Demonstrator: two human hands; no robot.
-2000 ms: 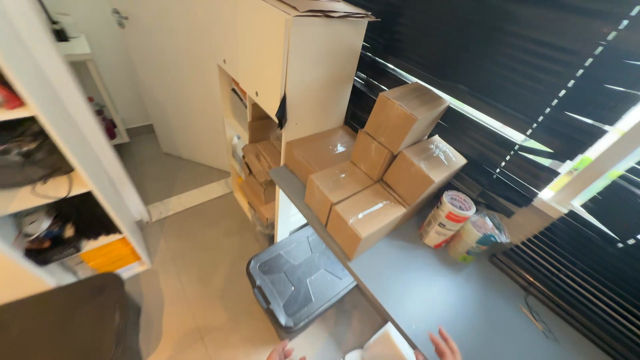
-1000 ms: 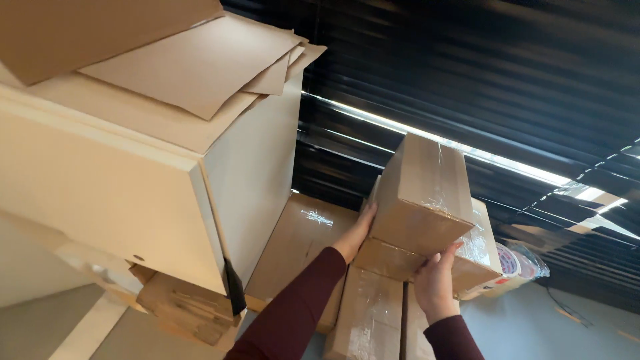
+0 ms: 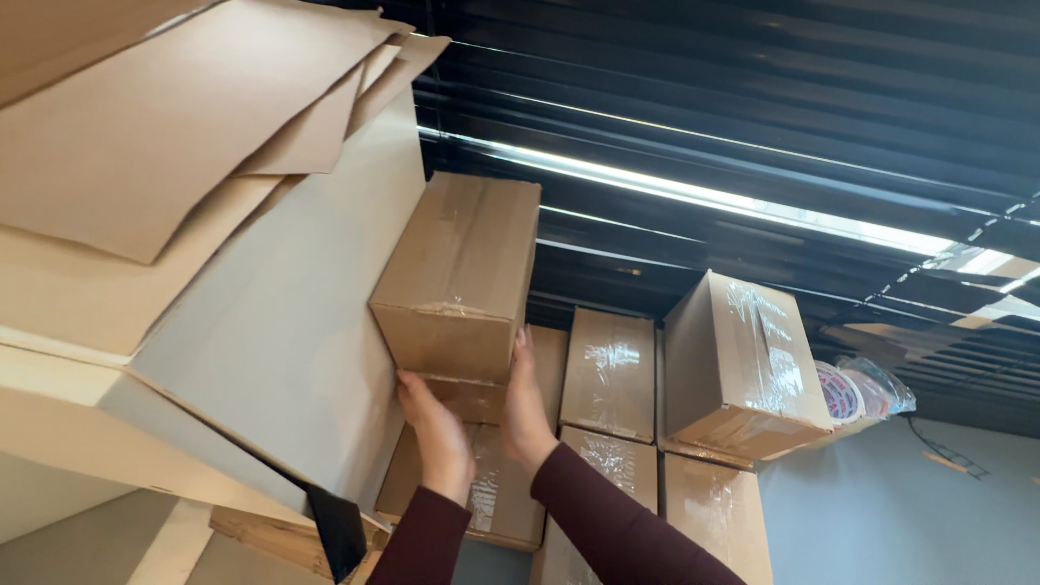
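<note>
A taped cardboard box (image 3: 459, 244) stands at the left end of the stack, close against the side of the white cabinet. My left hand (image 3: 439, 439) touches its lower front left corner, and my right hand (image 3: 528, 398) lies against its lower right side. Beneath it, partly hidden by my hands, are a smaller box face (image 3: 467, 400) and a wide taped box (image 3: 485, 487). To the right stand a small taped box (image 3: 608, 374) and a raised taped box (image 3: 743, 370), with further boxes (image 3: 719, 504) in front of them.
Loose cardboard sheets (image 3: 187, 114) lie on the white cabinet (image 3: 301, 301), whose edge is near my left forearm. Dark window blinds (image 3: 691, 106) run behind the boxes. Tape rolls (image 3: 838, 394) and a thin dark cable (image 3: 946, 455) are on the grey tabletop (image 3: 877, 520) at right.
Both hands and the box between them have moved left, toward the cabinet. The small box behind shows now. Two seconds ago my hands were at the bottom edge, away from the boxes.
</note>
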